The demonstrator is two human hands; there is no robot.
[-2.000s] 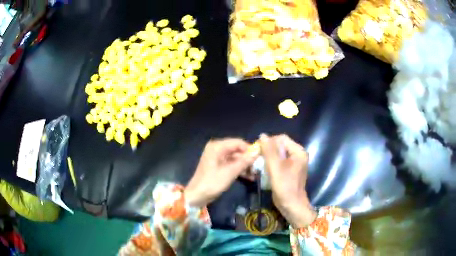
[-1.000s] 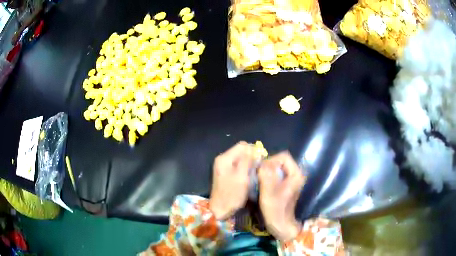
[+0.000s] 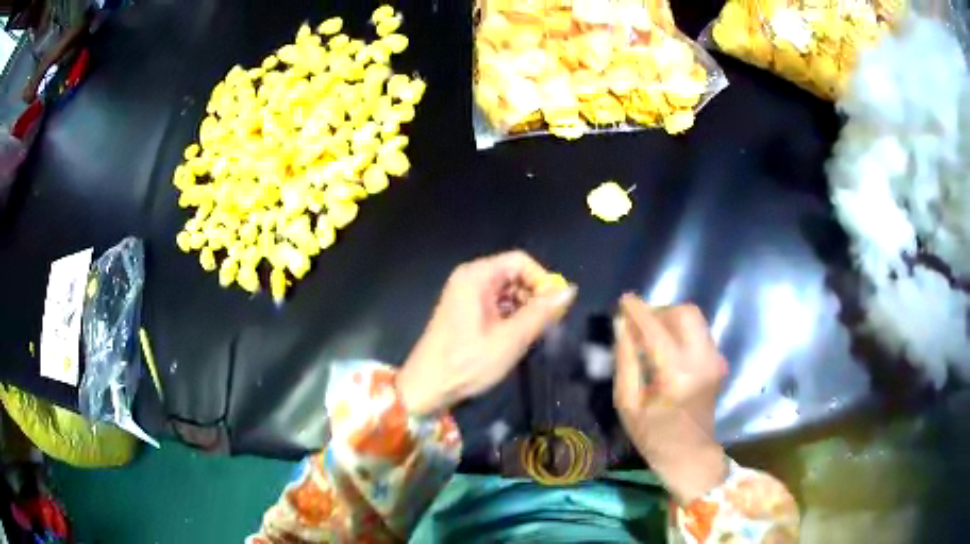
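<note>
My left hand (image 3: 479,329) pinches a small yellow piece (image 3: 551,284) between thumb and fingertips, over the black sheeting. My right hand (image 3: 670,372) is apart from it on the right, blurred, with fingers bent; whether it holds anything is unclear. A small white tuft (image 3: 598,361) shows between the hands; whether it is held or lying is unclear. Round yellow-gold loops (image 3: 555,457) with a dark shaft lie at the table edge by the lap. A single flat yellow shell (image 3: 609,202) with a thread tail lies ahead of my hands.
A wide pile of stuffed yellow pieces (image 3: 298,149) lies at left. An open clear bag of shells (image 3: 585,74) is at top centre, a second bag (image 3: 803,43) at top right, beside white fibrefill (image 3: 904,202). A crumpled clear bag (image 3: 112,329) and white slip (image 3: 66,316) are at left.
My hands were together around the yellow piece and are now apart. My right hand has moved right, and the gold loops show fully again after being mostly covered.
</note>
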